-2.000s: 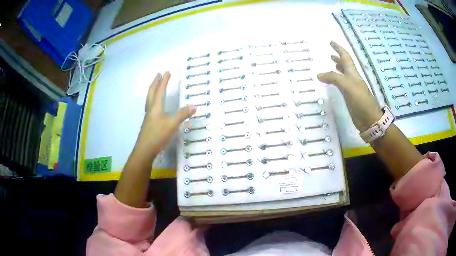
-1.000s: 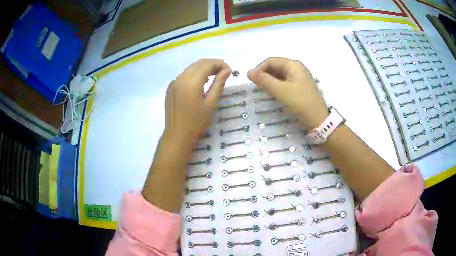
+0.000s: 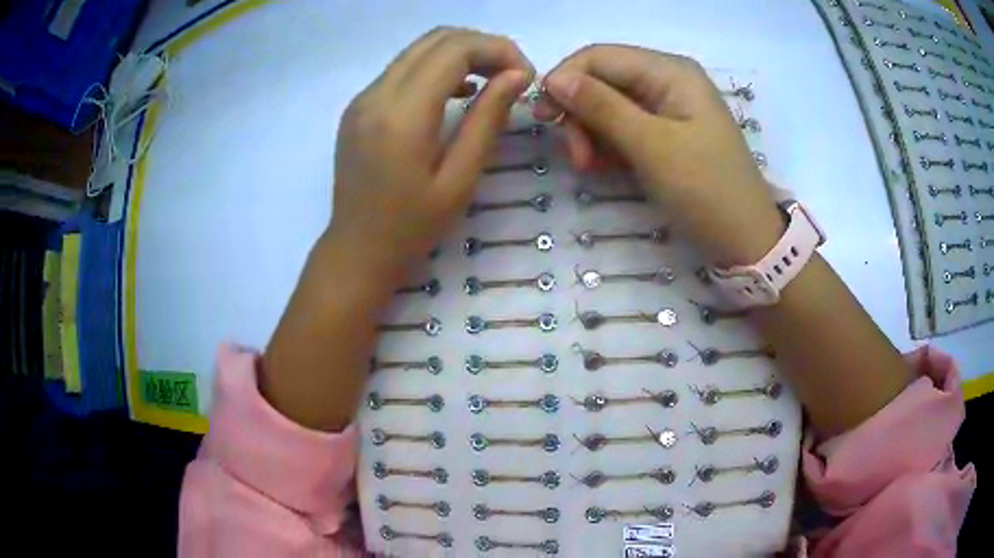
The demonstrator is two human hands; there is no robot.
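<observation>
A white foam board (image 3: 561,371) fills the centre, with columns of two-ended wired components (image 3: 516,363). My left hand (image 3: 420,142) and my right hand (image 3: 665,142) meet over the board's far end. Thumb and index finger of each are pinched, with the fingertips nearly touching. A small round end of a wired component (image 3: 535,97) and a thin wire show between them. The rest of that component is hidden by my fingers. Thin loose leads stick out in the two right columns.
A second foam board of components (image 3: 937,164) lies at the right. A white cable (image 3: 125,104) and a blue folder (image 3: 98,316) are at the left. A green label (image 3: 169,390) sits by the yellow tape (image 3: 133,273). A printed label (image 3: 649,534) is low on the near board.
Both hands went from spread open beside the board to pinching at its far end, then closer together. The view has shifted, with the boards and table edge moving in the picture.
</observation>
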